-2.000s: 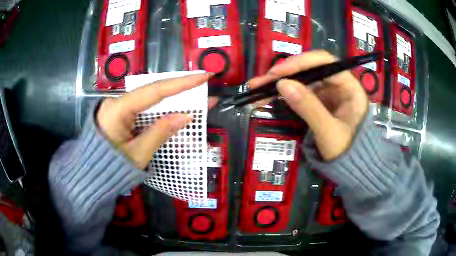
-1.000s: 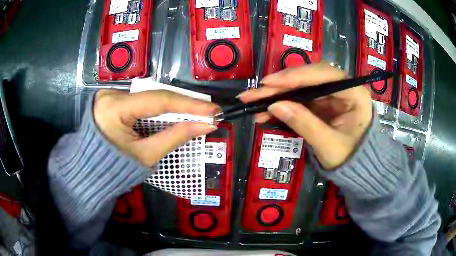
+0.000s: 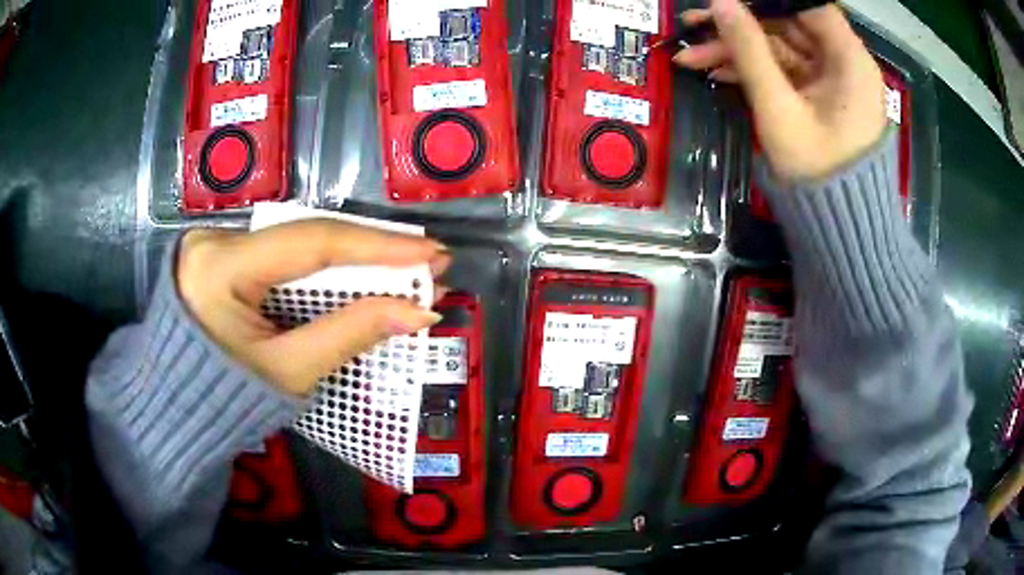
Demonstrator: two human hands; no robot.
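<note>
My left hand (image 3: pixel 303 309) pinches the white dot sticker sheet (image 3: pixel 365 416), with rows of dark dots, over the left part of the clear blister tray (image 3: pixel 511 230). My right hand (image 3: pixel 803 84) holds the black tweezers (image 3: pixel 775 9) at the upper right; their tips reach the right side of the battery bay of a red feature phone (image 3: pixel 612 107) in the back row. Whether a dot is at the tips cannot be told. The sheet partly covers another red phone (image 3: pixel 427 511) in the front row.
More open-backed red phones lie in tray pockets, such as one at the front middle (image 3: pixel 578 393), one at the front right (image 3: pixel 741 393) and one at the back (image 3: pixel 449 112). The dark green work surface (image 3: pixel 67 191) shows at left. A pale curved strip (image 3: pixel 943 51) runs at upper right.
My right hand has moved with the tweezers from beside my left hand up and right to the back-row phone. My left hand has shifted slightly left with the sheet. The view has shifted a little.
</note>
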